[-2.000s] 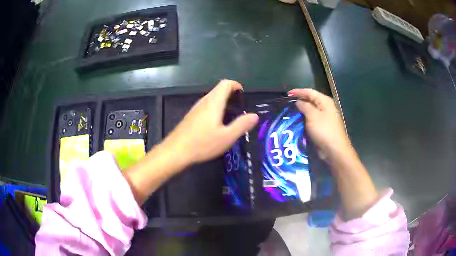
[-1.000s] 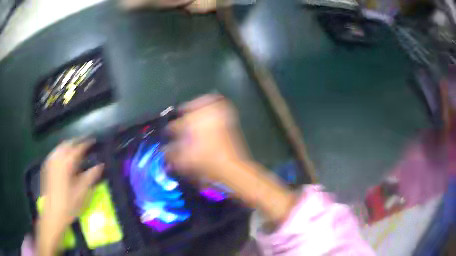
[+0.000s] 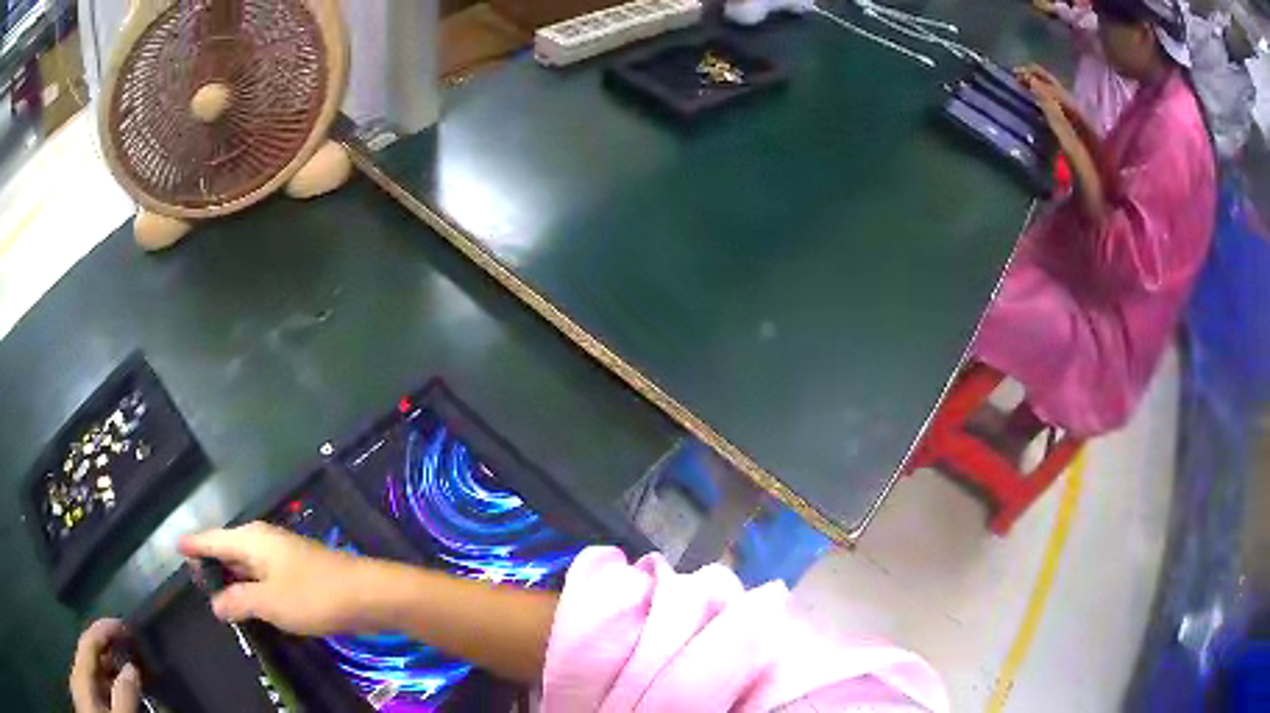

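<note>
The black phone tray [image 3: 596,510] lies at the lower left, cut off by the bottom edge. Two face-up smartphones [image 3: 481,518] with lit blue-purple swirl screens lie in its right pockets; my right forearm crosses them. My right hand [image 3: 286,578] pinches the top end of another smartphone [image 3: 268,671], tilted nearly edge-on, with a green strip showing. My left hand [image 3: 106,671] is at the tray's left end, partly cut off, its fingers bent at a dark edge; what it holds is unclear. The small card tray [image 3: 170,443] with loose chips lies beyond my hands.
A brown fan [image 3: 209,105] stands at the back left. A metal-edged joint [image 3: 557,332] crosses the green bench. Another black tray [image 3: 669,95] and a white strip [image 3: 613,31] lie at the back. A person in pink [image 3: 1135,265] sits at right on a red stool [image 3: 975,453], handling dark trays.
The view has swung right, bringing in the fan and the seated person. My right hand has gone from the lit phones to a phone further left in the tray.
</note>
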